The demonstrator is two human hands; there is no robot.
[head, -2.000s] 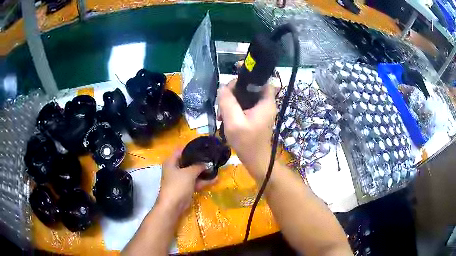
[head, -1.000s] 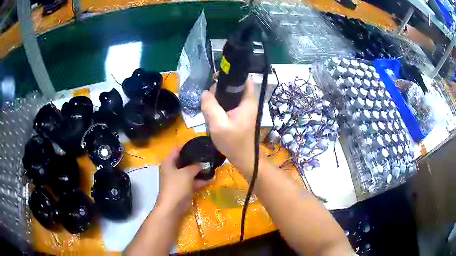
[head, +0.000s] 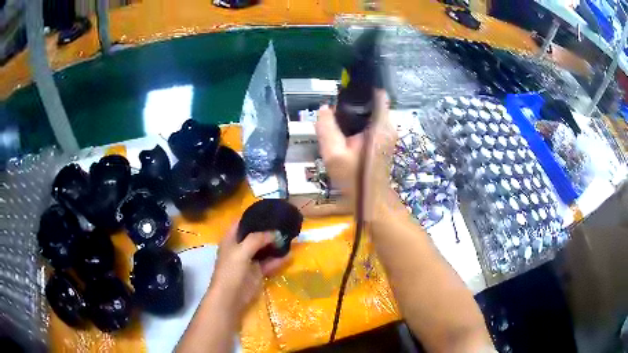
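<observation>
My left hand (head: 242,265) holds a black rounded housing (head: 270,219) above the orange-taped bench (head: 310,296), left of centre. A small pale spot shows on the housing by my thumb. My right hand (head: 354,148) grips an upright black electric screwdriver (head: 358,86), blurred, up and to the right of the housing and apart from it. Its tip is hidden behind my hand and its cord hangs down over my right forearm. The pale screw feeder (head: 301,148) stands behind, between the two hands.
Several black housings (head: 148,219) cluster on the left. A clear bag (head: 264,131) stands beside the feeder. To the right are a pile of wired motors (head: 423,179), a blister tray of round parts (head: 509,183) and a blue bin (head: 544,148). A green strip (head: 220,62) runs behind.
The screwdriver and my right hand have moved right, away from the housing, uncovering the feeder. My left hand still holds the housing. The whole view has shifted slightly.
</observation>
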